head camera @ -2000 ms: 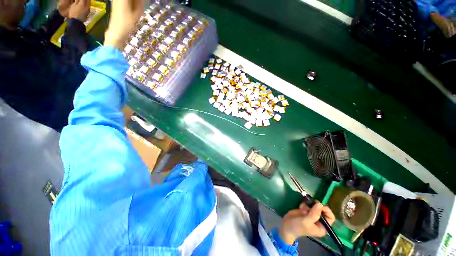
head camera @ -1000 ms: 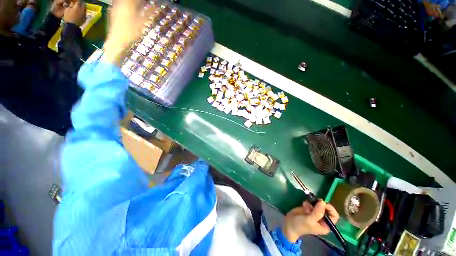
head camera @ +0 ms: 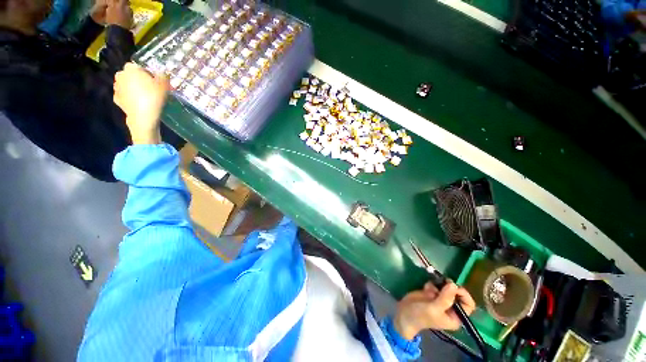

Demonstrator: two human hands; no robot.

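Observation:
My right hand (head camera: pixel 433 308) is closed around the black handle of a soldering iron (head camera: pixel 440 277), its thin metal tip pointing up and left. A small dark fixture (head camera: pixel 370 223) with a pale piece in it lies on the green mat left of the tip. My left hand (head camera: pixel 142 95) is at the near left corner of the stacked clear blister trays (head camera: pixel 237 67), fingers bent; whether it grips the trays or a part cannot be told. The trays hold rows of gold-white parts. A pile of small white and gold parts (head camera: pixel 350 134) and thin solder wire (head camera: pixel 322 164) lie on the mat.
At right stand a black round-grilled fan (head camera: pixel 460 213) and a green tray (head camera: pixel 473 267) with a brownish bowl (head camera: pixel 511 295) and black gear. A white strip borders the green conveyor, which carries two small dark parts. Another person (head camera: pixel 60 92) works at the left by a yellow tray.
My left hand has moved from over the blister trays down and left to their near corner. The small parts on the conveyor have shifted left. My right hand still holds the iron in nearly the same place.

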